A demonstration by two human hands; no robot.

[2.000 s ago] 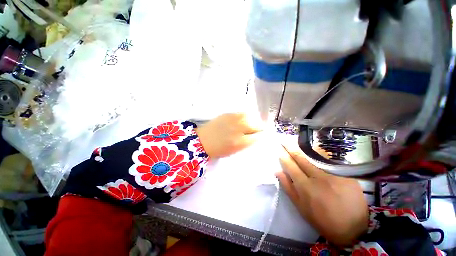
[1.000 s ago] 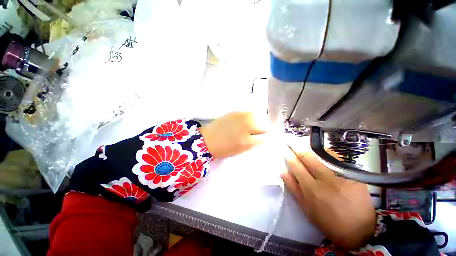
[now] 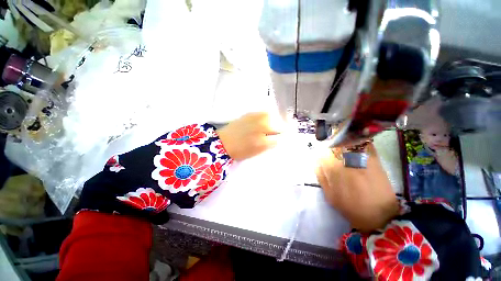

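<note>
My left hand (image 3: pixel 247 136) lies at the left of the presser foot and needle area (image 3: pixel 305 126), palm down on overexposed white fabric. My right hand (image 3: pixel 357 184) is right of and below the needle, partly covered by machine parts. The fingertips of both hands are lost in glare or hidden, so their grip does not show. The fabric's edges are washed out. A narrow white strip (image 3: pixel 289 244) hangs over the table's front edge between my hands. The white sewing machine head with a blue stripe (image 3: pixel 307 33) stands over the needle area.
A tape measure (image 3: pixel 230 233) runs along the table's front edge. A smartphone (image 3: pixel 434 164) showing a picture is right of my right hand. A white fabric pile (image 3: pixel 181 71) and clear plastic bag (image 3: pixel 49 159) lie behind and left. A purple bottle (image 3: pixel 15 68) is far left.
My right hand has moved up and forward beside the needle area. The view has shifted, with the machine head further left and more of the phone showing. My left hand stays nearly in place.
</note>
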